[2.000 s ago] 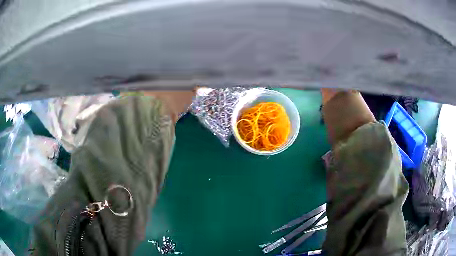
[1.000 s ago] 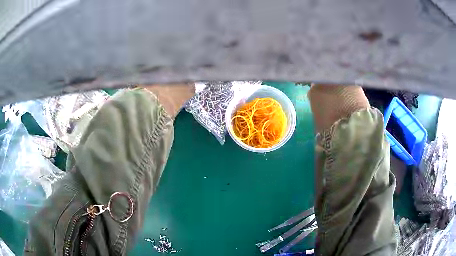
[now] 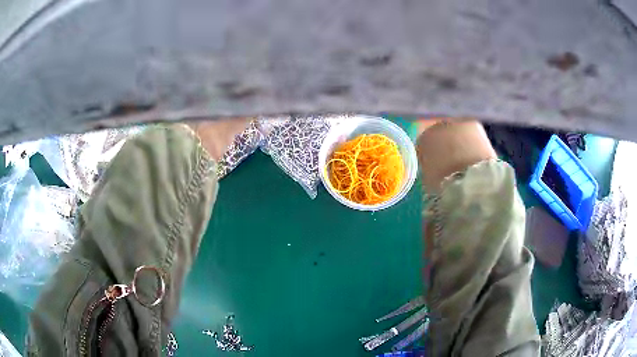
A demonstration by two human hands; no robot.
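Note:
A round white tub (image 3: 412, 167) holds orange-yellow rubber bands (image 3: 367, 171) and stands at the upper middle. A clear bag of small silver hardware (image 3: 300, 150) lies against its left side. Both my forearms, in olive sleeves, reach forward on either side of the tub. Only the wrists show below a grey curved band that covers the top of the picture. My left hand and my right hand are hidden behind it, so what they hold cannot be seen.
Green table top (image 3: 293, 279). Tweezers or metal strips (image 3: 398, 328) lie by the right sleeve, small silver bits (image 3: 227, 338) at the lower left. Crinkled plastic bags (image 3: 35, 230) lie at far left. A blue tray (image 3: 564, 185) and bagged grey parts (image 3: 608, 244) are at right.
Both forearms have shifted left. More silver hardware shows beside the left wrist, and a flat greyish piece now shows between the right sleeve and the blue tray.

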